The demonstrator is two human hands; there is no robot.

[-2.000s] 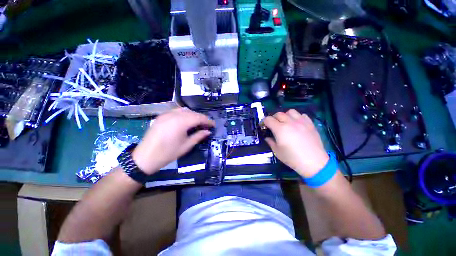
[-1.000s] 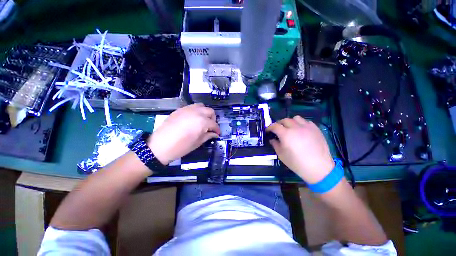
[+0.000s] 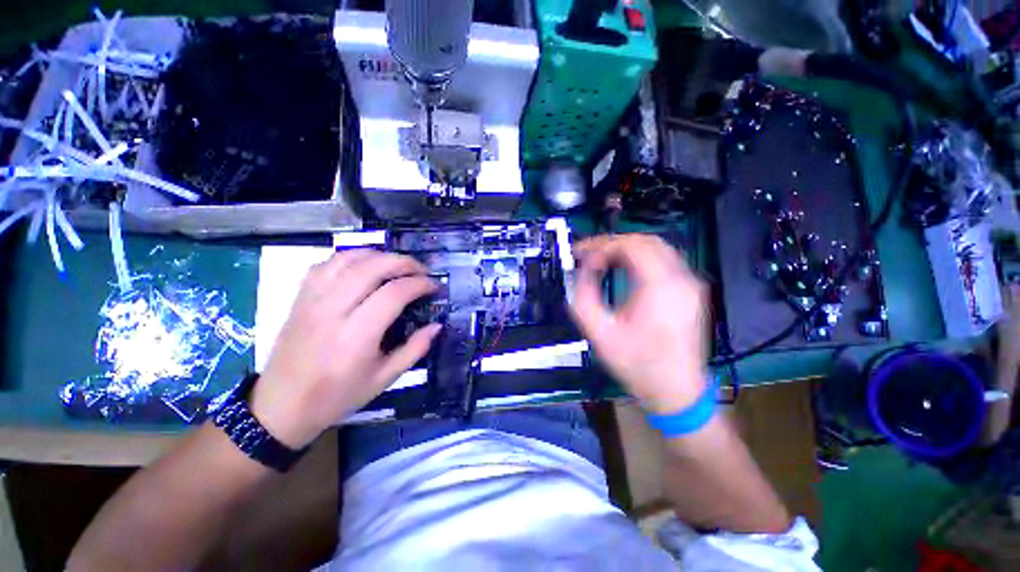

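Note:
A dark assembly fixture (image 3: 537, 296) lies in front of me with a black unit (image 3: 453, 374) on it, its lower part reaching toward me. A small white square part (image 3: 502, 276) with a thin red wire sits in the middle. My left hand (image 3: 341, 330) lies over the fixture's left side, thumb and fingers around a dark part of the black unit, mostly hidden. My right hand (image 3: 649, 318) is slightly blurred at the fixture's right edge, thumb and index finger apart, nothing visible between them. The grey electric screwdriver (image 3: 428, 39) hangs above the screw feeder (image 3: 386, 168).
A box (image 3: 268, 216) of black parts and white strips stands back left, a glittering pile (image 3: 157, 341) in front of it. A green power supply (image 3: 587, 89) stands behind the fixture. A black tray (image 3: 749, 168) of wired components and a blue-rimmed tub (image 3: 926, 400) are at right.
The view has shifted, moving the bench left in the picture. The white square part shows in the fixture's middle. My right thumb and index finger have spread apart. My left hand stays at the fixture's left side.

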